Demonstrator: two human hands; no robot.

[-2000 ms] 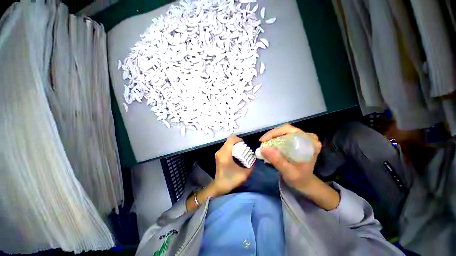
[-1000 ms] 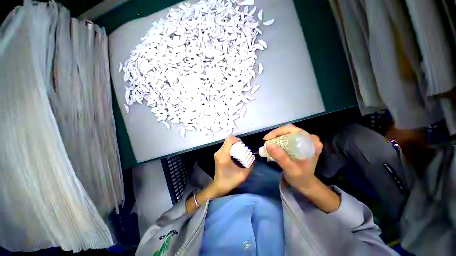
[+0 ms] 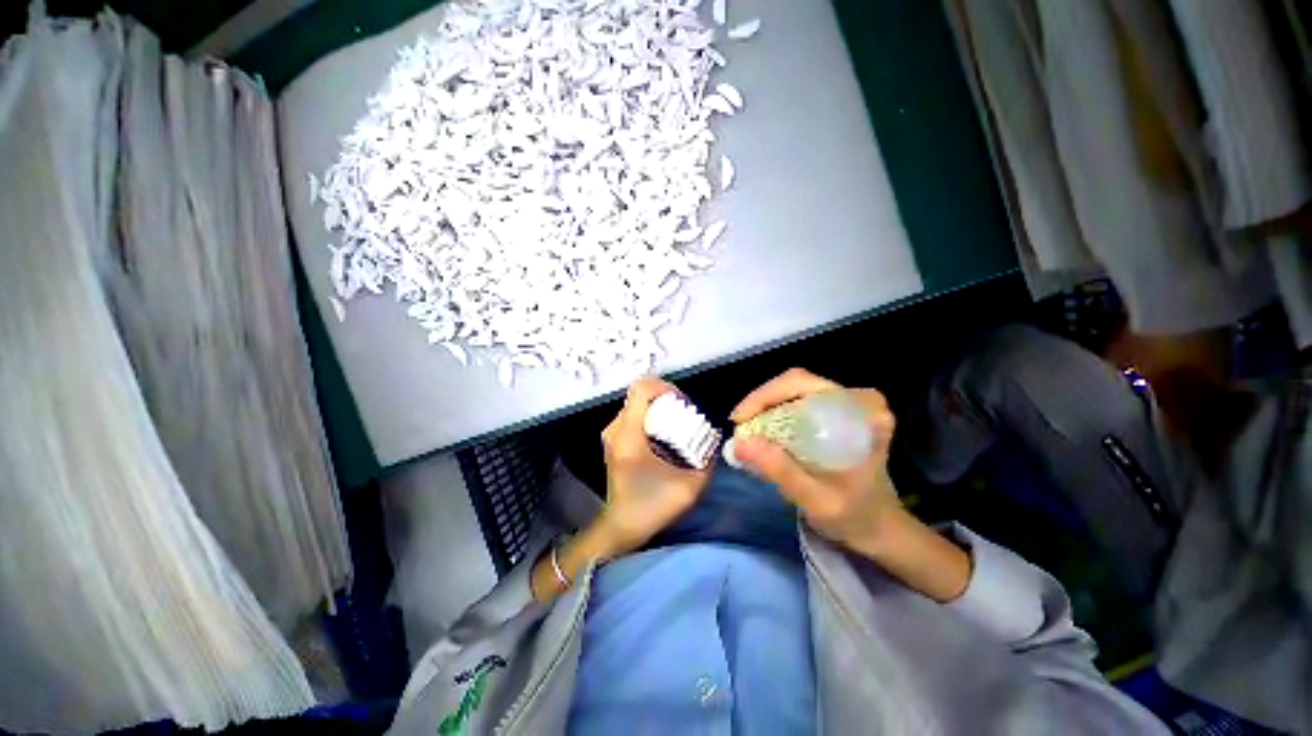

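Note:
My left hand (image 3: pixel 643 467) holds a small white strip bundle (image 3: pixel 681 430) with a ridged edge and dark gaps, over my lap just off the bench's front edge. My right hand (image 3: pixel 842 482) is closed around a clear whitish glue bottle (image 3: pixel 823 430), tilted sideways, its narrow nozzle pointing left at the bundle's ridged side. The nozzle tip is at or very near the bundle; I cannot tell if they touch. A large heap of small white tabs (image 3: pixel 533 187) lies on the light-grey board (image 3: pixel 820 216).
The board lies on a green mat (image 3: pixel 943 173). Tall stacks of white pleated sheets (image 3: pixel 115 388) stand at the left, and more sheets (image 3: pixel 1137 173) at the right. A lattice crate (image 3: pixel 501 496) is below the bench edge. A person's grey-clad leg (image 3: pixel 1050 417) is at the right.
The bundle and both hands have shifted slightly left in view, as has the board. The bundle is turned a little, showing darker gaps. The bottle stays gripped with its nozzle at the bundle.

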